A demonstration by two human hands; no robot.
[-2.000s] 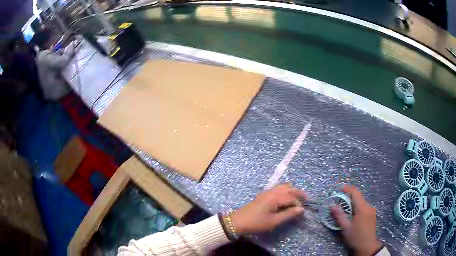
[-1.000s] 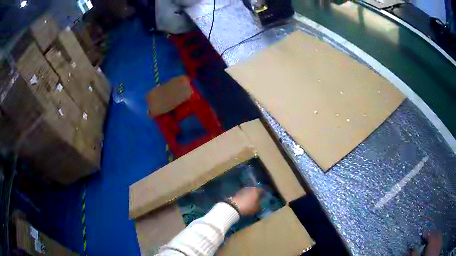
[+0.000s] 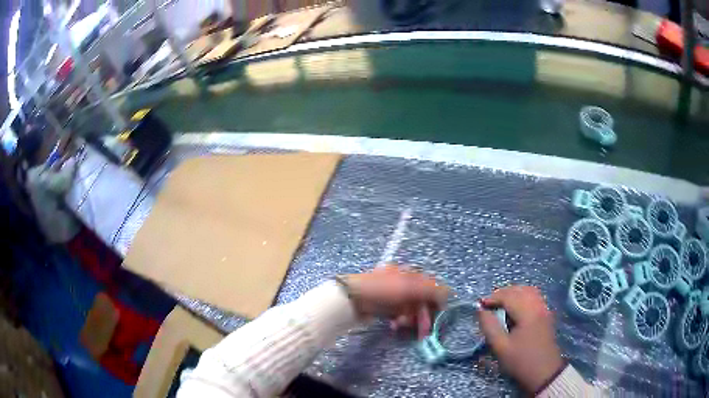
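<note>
A teal housing ring [image 3: 434,350] with a see-through middle and a small neck block at its lower left is held low over the bubble-wrap bench cover [image 3: 466,225]. My right hand [image 3: 522,334] pinches the ring's right edge between thumb and fingers. My left hand [image 3: 400,295] is at the ring's upper left, blurred, with its fingers bent; whether it grips the ring cannot be told. Several teal fan heads with spoked grilles [image 3: 592,289] lie clustered on the bench to the right of my right hand.
A tan cardboard sheet [image 3: 233,225] lies on the bench at left. The green conveyor belt [image 3: 435,93] runs beyond a white rail, with one fan head [image 3: 597,124] on it. An open carton's flap [image 3: 159,350] shows at lower left. A black box [image 3: 148,144] stands at the far left.
My left hand has come out of the carton and is back over the bench beside my right hand. A see-through teal ring is now between them. The view has swung right.
</note>
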